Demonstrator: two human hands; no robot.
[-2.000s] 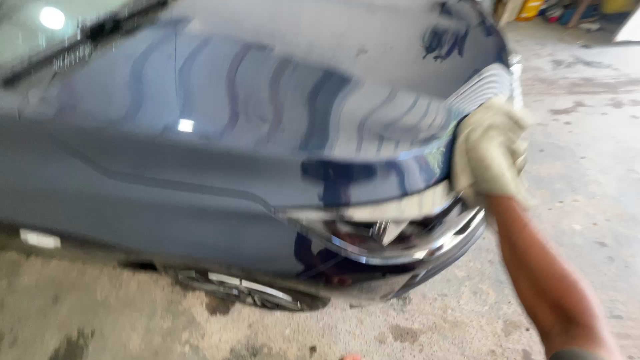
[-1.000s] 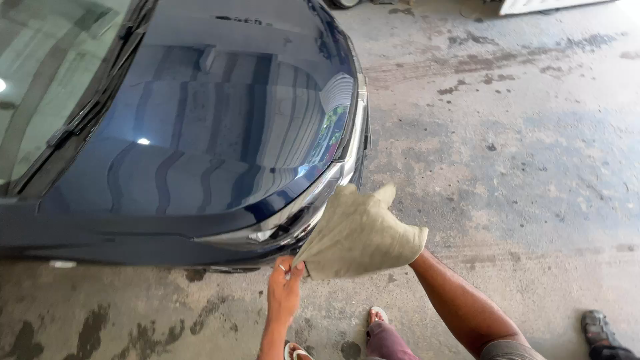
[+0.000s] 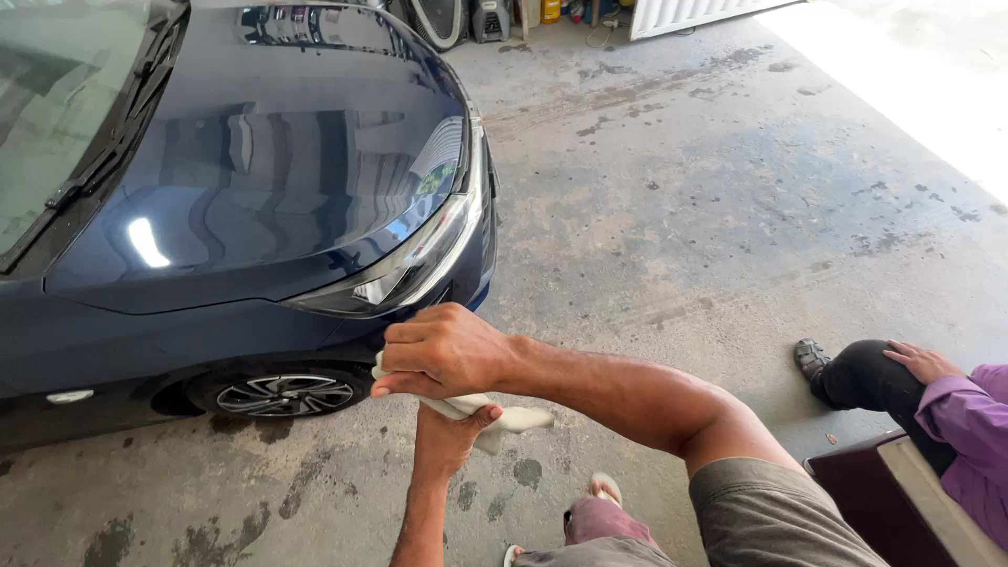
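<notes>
A pale cloth (image 3: 516, 419) is bunched between my two hands, near the front corner of a dark blue car. My right hand (image 3: 441, 354) is closed on its upper part, with the fist over the other hand. Just below, my left hand (image 3: 453, 437) grips the cloth, thumb up, and a loose end hangs out to the right. The car's headlight (image 3: 402, 268) lies just beyond my hands, and its glossy hood (image 3: 291, 150) bears reflections. Part of the cloth is hidden by my fingers.
The front wheel (image 3: 285, 395) is at the lower left. A seated person in a purple sleeve (image 3: 957, 409) is at the right, by a dark maroon box-like object (image 3: 874, 492). A white ribbed panel (image 3: 701, 14) and a yellow container (image 3: 550, 9) stand at the back. The concrete floor (image 3: 669, 236) has wet spots.
Two seconds ago my right hand held the cloth against the car's front corner. One second ago the cloth was spread between both hands; now it is bunched up, and my right hand is above my left.
</notes>
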